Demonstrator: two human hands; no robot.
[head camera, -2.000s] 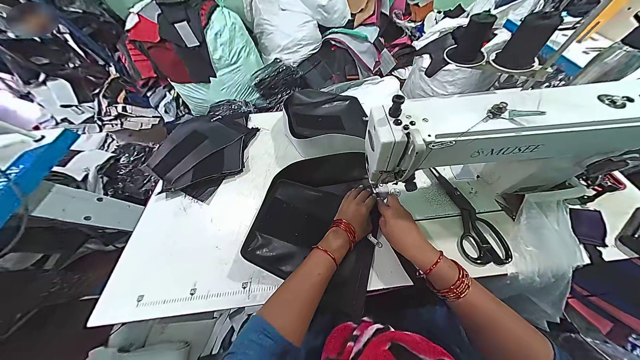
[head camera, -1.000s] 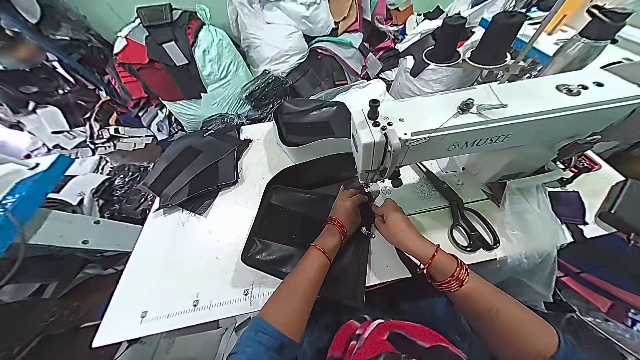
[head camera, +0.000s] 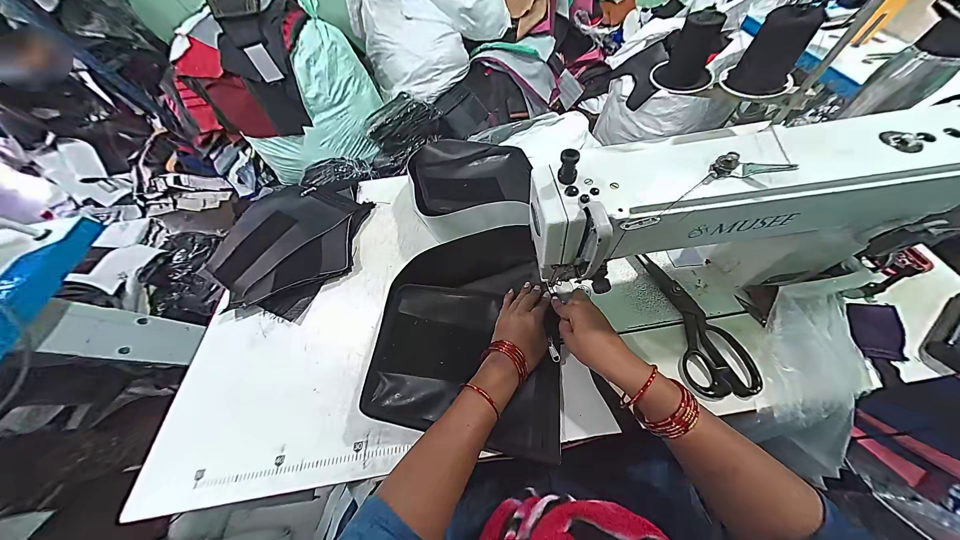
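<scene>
A white sewing machine (head camera: 720, 199) stands over the table, its needle area just ahead of my fingertips. Beneath it lies a black fabric piece (head camera: 442, 352) with a glossy panel and a zipper whose metal pull (head camera: 554, 351) hangs near my hands. My left hand (head camera: 521, 324) presses flat on the fabric left of the needle, fingers slightly spread. Close on the right, my right hand (head camera: 586, 330) pinches the fabric's zipper edge, its fingertips partly hidden near the presser foot. Black-handled scissors (head camera: 701, 337) lie on the table to the right of my right hand.
Stacked black fabric pieces (head camera: 289, 247) lie at the table's back left, and another black piece with a white band (head camera: 472, 180) is behind the work. Thread cones (head camera: 776, 49) stand behind the machine. A clear plastic bag (head camera: 814, 375) hangs at right. A printed scale (head camera: 300, 466) marks the front edge.
The zipper pull, beside my right hand's fingers two seconds ago, now lies farther from the needle, toward me. Both hands remain close to the needle.
</scene>
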